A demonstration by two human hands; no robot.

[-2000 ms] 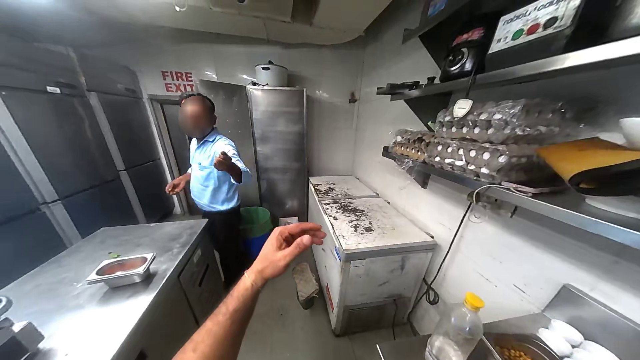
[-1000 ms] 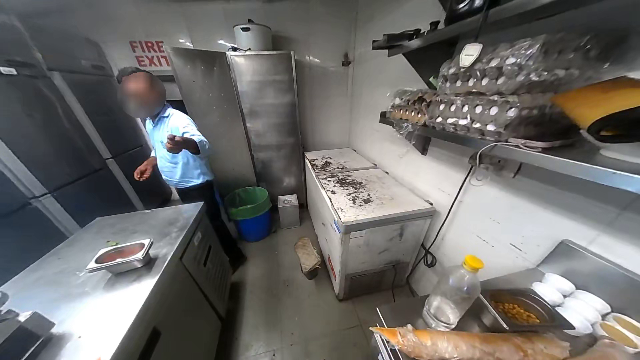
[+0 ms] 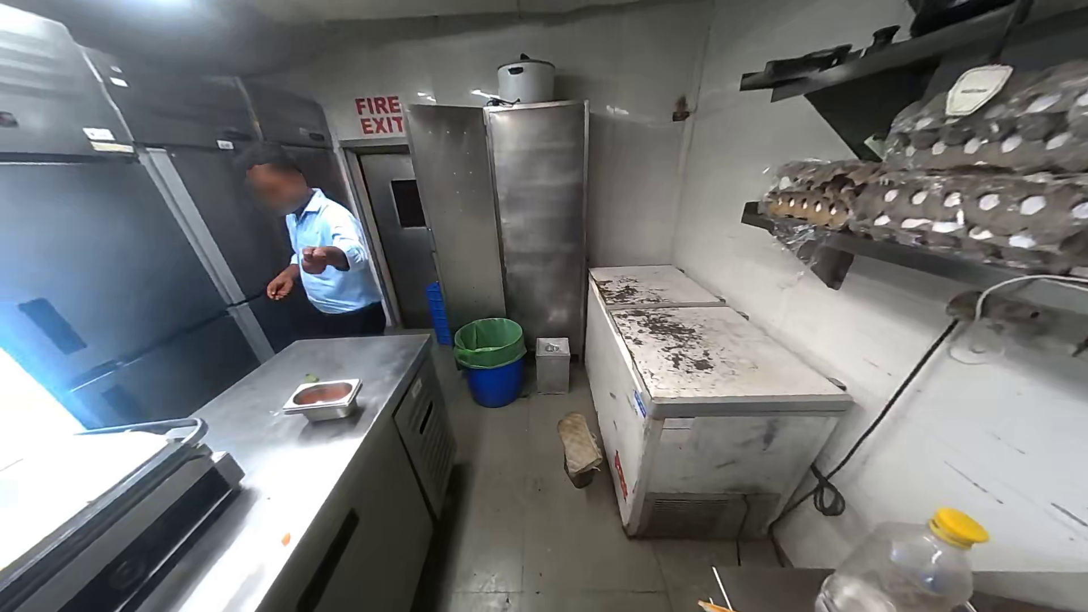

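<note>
Neither my left hand nor my right hand shows in the head view now. A small steel food pan [image 3: 323, 399] with reddish contents sits on the steel counter [image 3: 255, 425] at the left, a bit of green beside it. At the bottom right stands a clear plastic bottle [image 3: 901, 565] with a yellow cap. A white chest freezer [image 3: 722, 357] with dark, worn patches on its lid is against the right wall.
Another person [image 3: 327, 255] in a light blue shirt stands behind the counter. A blue bin [image 3: 495, 382] with a green liner, a small metal box [image 3: 552, 365] and a worn block-like object [image 3: 580, 444] are on the floor. Wrapped egg trays [image 3: 960, 200] fill the wall shelf.
A bare hand reached into the lower middle two seconds ago and is out of view now. The view has turned left. The person in blue now faces more to the left.
</note>
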